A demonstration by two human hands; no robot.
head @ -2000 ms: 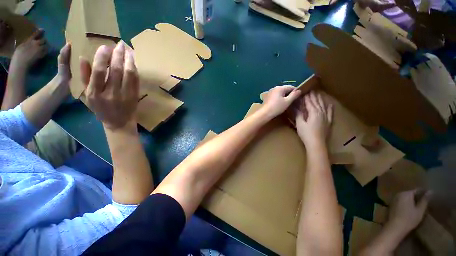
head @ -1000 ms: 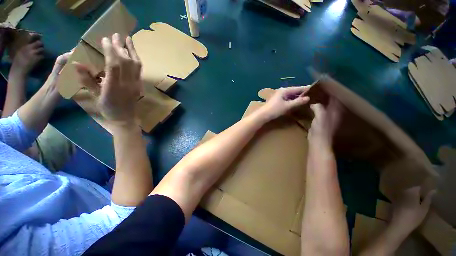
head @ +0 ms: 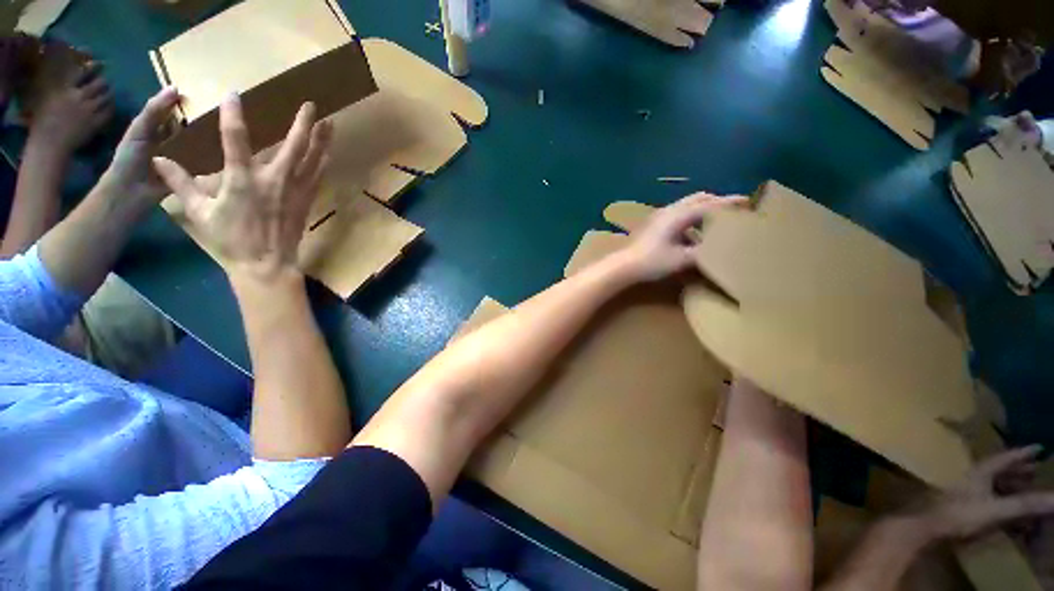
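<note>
My left hand [head: 676,237] grips the near-left corner of a part-folded box. Its large lid panel [head: 826,312], with rounded lobes and notches, tilts across toward the right. My right forearm shows below the panel; my right hand is hidden behind it. Under my arms a stack of brown blanks [head: 601,404] lies flat on the table, edges offset.
At left, a person in light blue holds a closed-looking box [head: 266,69] above flat blanks [head: 358,237]. Another person's hand [head: 994,496] is at lower right. A pale post [head: 457,40] stands at the back. More blanks [head: 1011,202] lie far right.
The lid panel has swung over from the right toward my left hand and now covers my right hand. The neighbour's box has gone from open to closed-looking. The hand at lower right has spread its fingers.
</note>
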